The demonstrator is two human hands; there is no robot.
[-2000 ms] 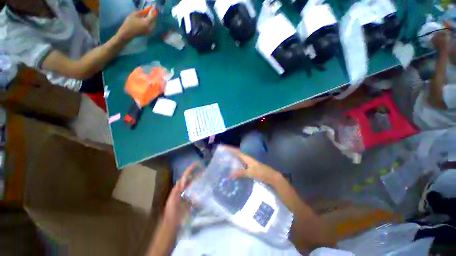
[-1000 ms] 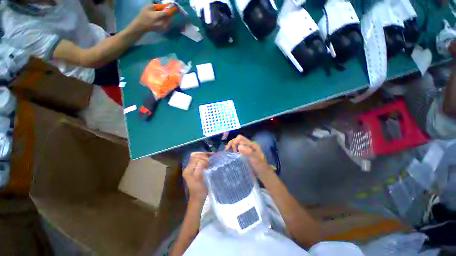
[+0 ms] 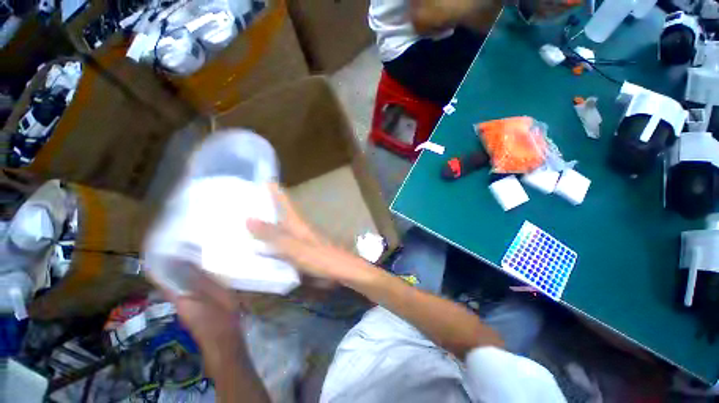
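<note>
A bagged white security camera (image 3: 225, 216) is held over the near side of the open carton (image 3: 335, 197). It is blurred, with its rounded dark end toward the top and its white shell toward me. My left hand (image 3: 201, 303) grips its lower left edge and is blurred. My right hand (image 3: 292, 236) lies on its right side, with the fingers on the white shell. The bag's clear film shows only as a hazy outline.
The green table (image 3: 465, 236) holds an orange parts bag (image 3: 512, 144), white pads (image 3: 508, 192), a sticker sheet (image 3: 540, 260) and several unbagged cameras (image 3: 646, 130). A red stool (image 3: 400, 116) stands beyond the carton. Filled cartons (image 3: 244, 59) stand at left. Another person's arm shows at the top.
The view has swung left to the cartons. The bagged camera has moved from my lap to over the open carton. My hands have shifted from the bag's mouth to the camera's sides.
</note>
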